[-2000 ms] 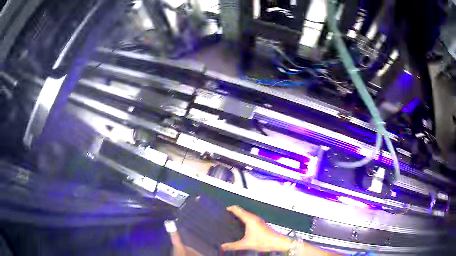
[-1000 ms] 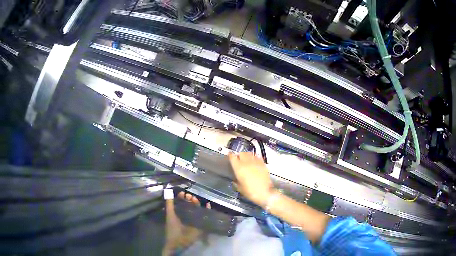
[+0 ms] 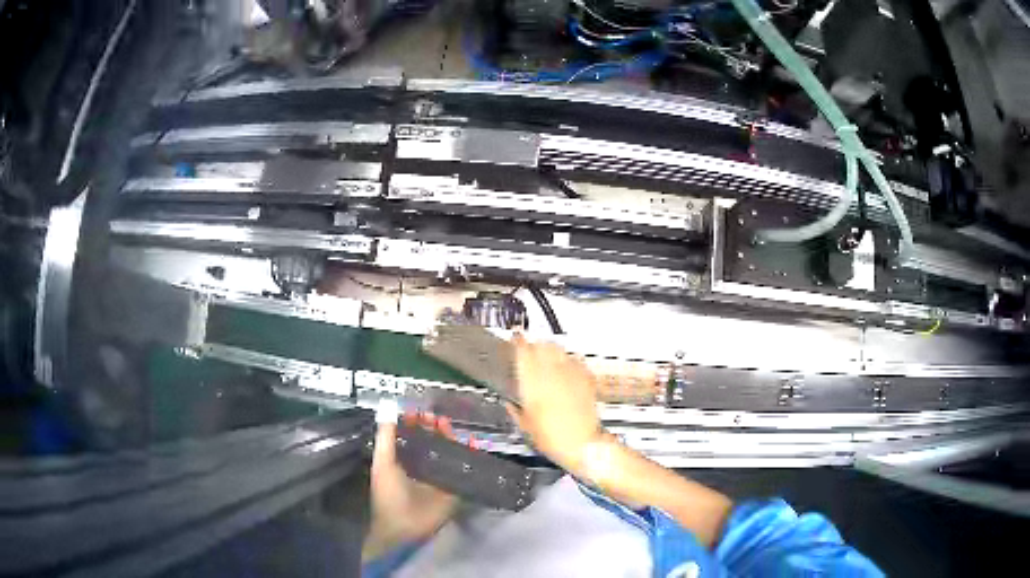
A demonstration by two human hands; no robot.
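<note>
My left hand [image 3: 409,497] is at the lower middle, with a white wrap on the thumb, and holds a dark fixture bar or short stack [image 3: 469,465] with small round marks along its face. My right hand [image 3: 556,401] is above and right of it, fingers on the right end of a grey-brown fixture bar [image 3: 474,356]. That bar lies tilted over the green ledge [image 3: 395,352]. Its right end and my right fingertips partly hide each other. A row of grey-brown bars [image 3: 734,392] lies end to end on the track to the right.
Long silver rails [image 3: 486,254] run across behind the ledge. A dark round ribbed part [image 3: 494,311] stands just behind the tilted bar. A pale green hose [image 3: 830,113] hangs at the upper right. A coppery bar [image 3: 633,384] lies right of my right hand.
The view has turned and the rails now run more level. A tilted bar now shows at my right hand, and the dark bar in my left hand is more visible. The violet light seen earlier is gone.
</note>
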